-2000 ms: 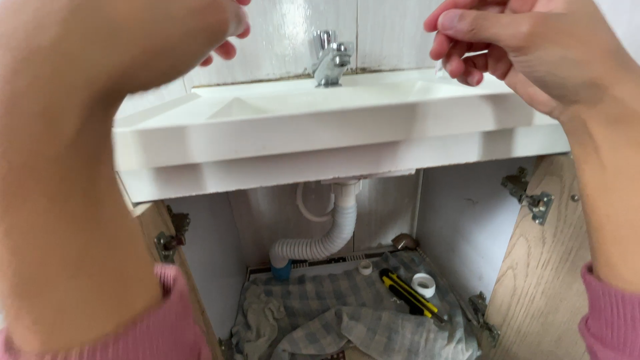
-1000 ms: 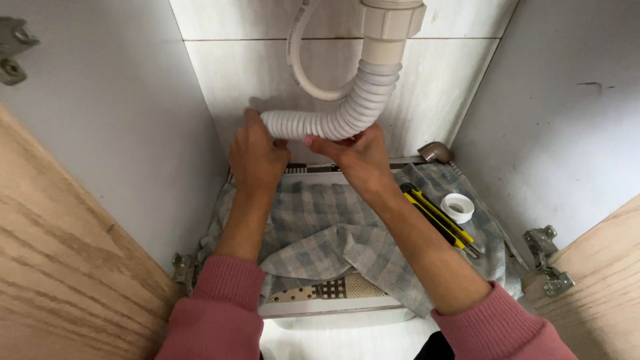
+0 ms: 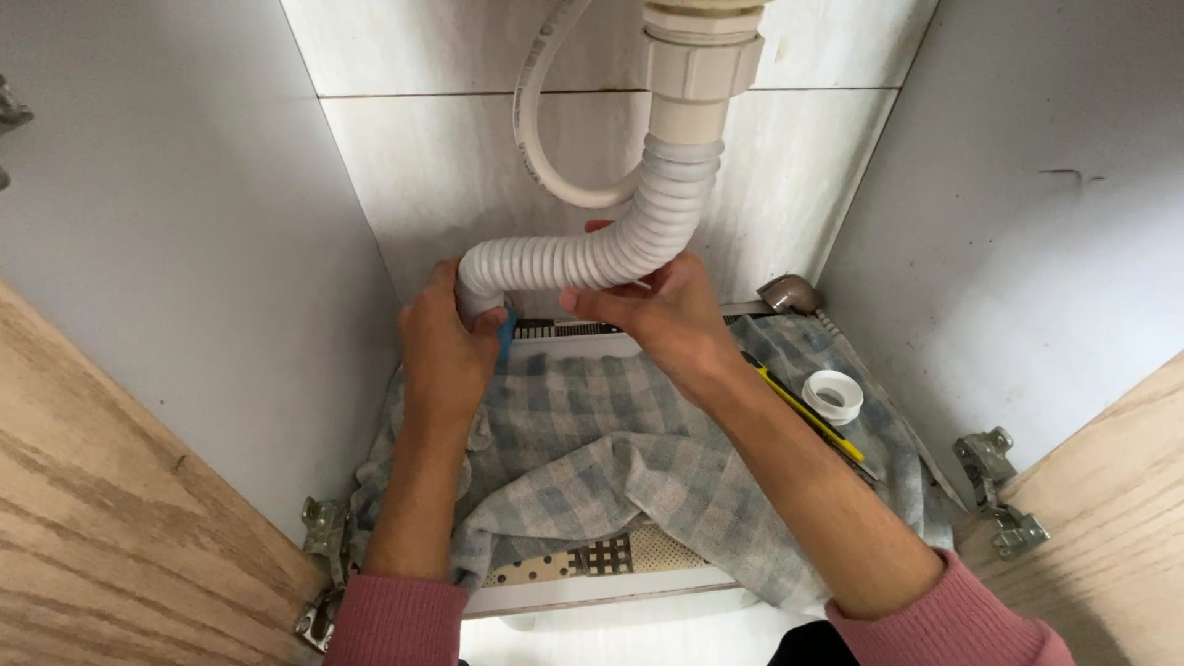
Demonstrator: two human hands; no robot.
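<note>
A white corrugated drain hose hangs from a white plastic drain fitting, bends to the left and turns down at its lower end. My left hand is closed around that downturned end, just beside a blue fitting that is partly hidden. My right hand is under and behind the middle of the hose, thumb in front and a fingertip showing above it; a thin white piece, too small to name, shows near these fingers. A thinner white hose loops behind the drain.
A checked cloth covers much of the cabinet floor. On its right lie a yellow and black utility knife and a white plastic ring. A metallic elbow sits at the back right. Cabinet walls and wooden doors with metal hinges flank both sides.
Two seconds ago both hands were raised before the sink; the view has since dropped into the cabinet. Since one second ago, my left hand has moved down around the hose's end, which now points downward.
</note>
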